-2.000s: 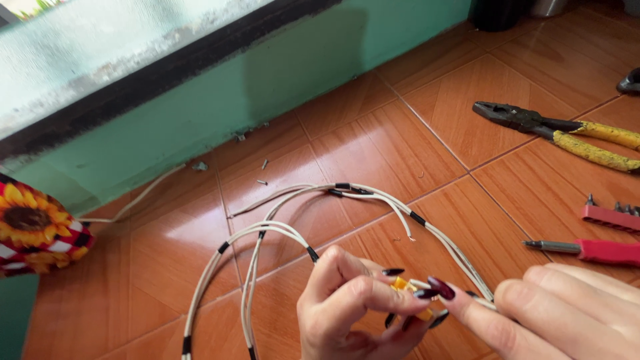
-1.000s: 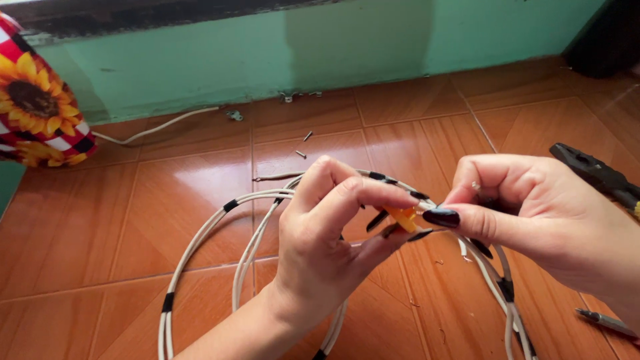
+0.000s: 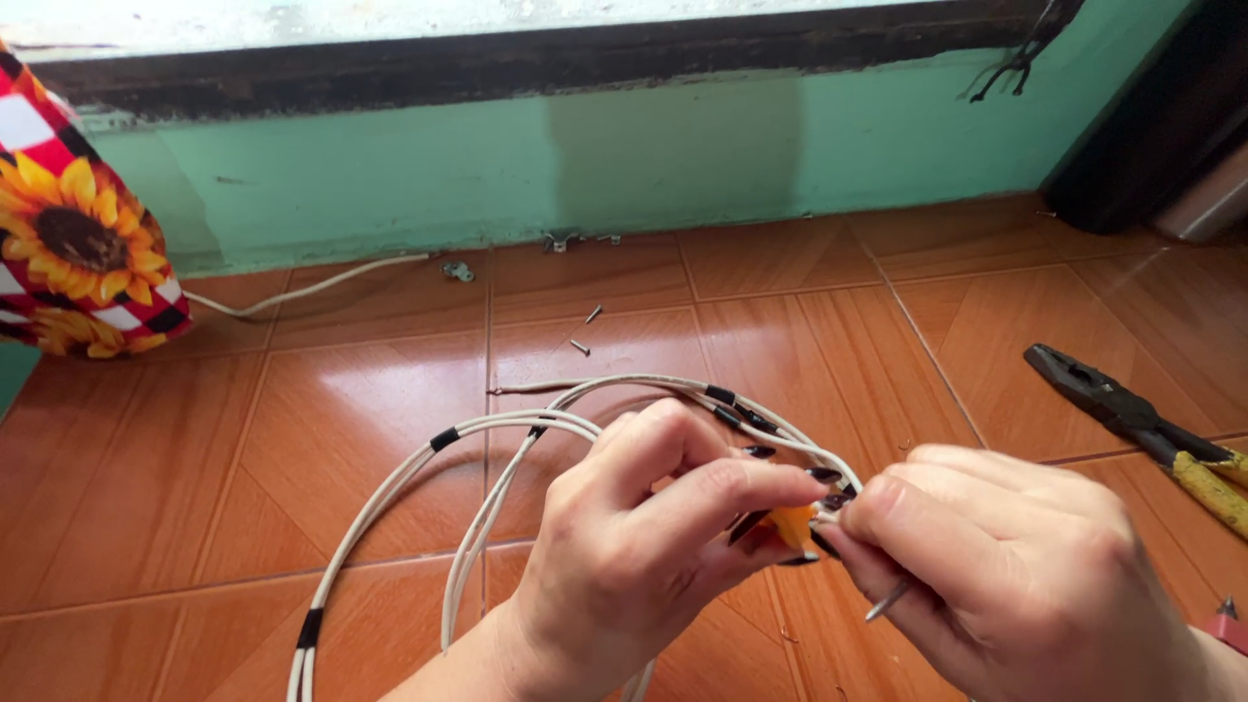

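Observation:
My left hand (image 3: 653, 526) pinches a small orange-yellow piece (image 3: 792, 526) between thumb and fingers; its kind is hard to tell. Against it, my right hand (image 3: 994, 556) grips the end of a white electrical cable, mostly hidden by the fingers. A grey metal tip (image 3: 885, 600) sticks out below the right fingers. Behind and left of both hands, the white cable (image 3: 375, 495) lies in loops on the tiles, bound at several spots with black tape (image 3: 309, 629). One cable end, with a bit of bare wire, points left.
Combination pliers (image 3: 1107, 395) with worn yellow grips lie at right. Two screws (image 3: 580, 347) and metal clips (image 3: 458, 271) are near the green wall (image 3: 390, 185). Sunflower-print cloth (image 3: 88, 234) hangs at left, with a white cord (image 3: 302, 291) beside it. A dark cylinder (image 3: 1121, 117) stands at back right.
The view has shifted and turned. Both hands stay together at the orange-yellow piece; the right hand has closed in more around the cable end than one second ago.

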